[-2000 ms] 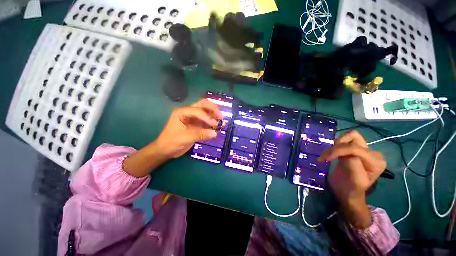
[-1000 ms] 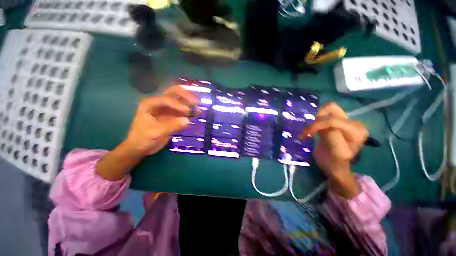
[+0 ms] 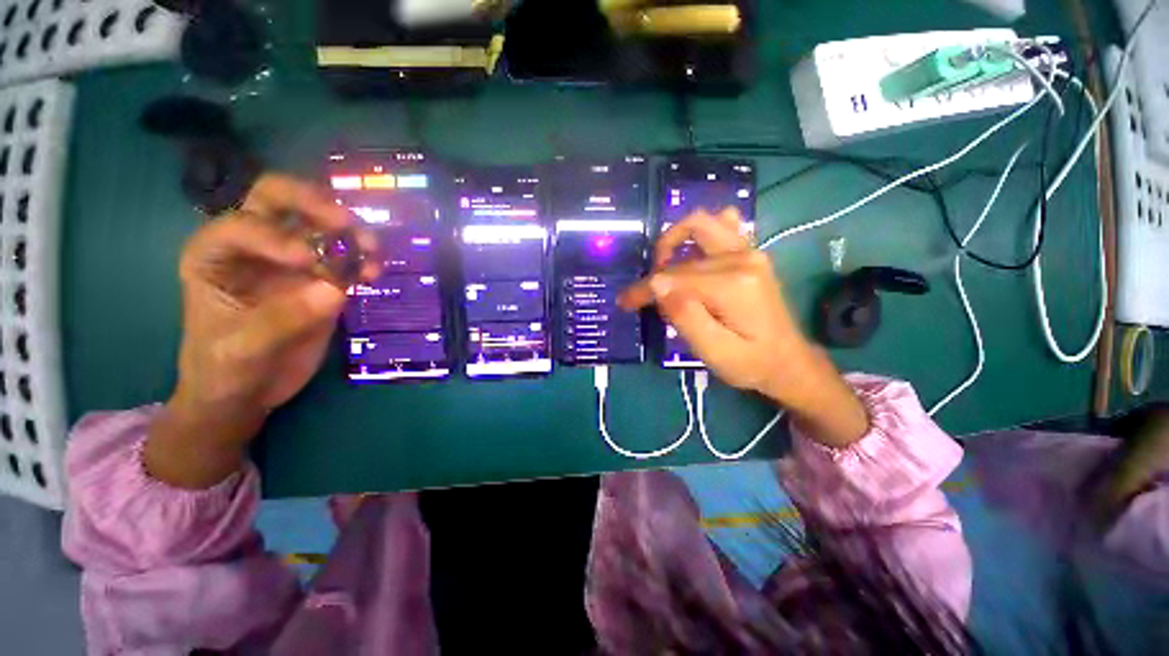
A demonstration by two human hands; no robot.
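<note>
Four phones lie in a row with purple app screens lit: the first (image 3: 395, 314), the second (image 3: 505, 301), the third (image 3: 603, 282) and the fourth (image 3: 699, 180). My left hand (image 3: 263, 301) is raised by the first phone's left edge and pinches a small dark ring-like piece (image 3: 344, 254), blurred, in its fingertips. My right hand (image 3: 731, 308) is over the fourth phone and covers part of it. A fingertip is over the right edge of the third phone; touch cannot be told. No object shows in my right hand.
Round black cases lie left (image 3: 218, 173) and right (image 3: 853, 314) of the phones. Black fixtures with yellow strips (image 3: 410, 58) stand behind. A white power strip (image 3: 827, 96), white cables (image 3: 981, 320) and a tape roll (image 3: 1135, 359) are right. Perforated white trays (image 3: 32, 282) are left. Another person's sleeve (image 3: 1064, 513) shows lower right.
The view has shifted; the right black case and another person's sleeve now show. My right hand has moved left, from the fourth phone's lower part towards the third. My left hand keeps the small piece.
</note>
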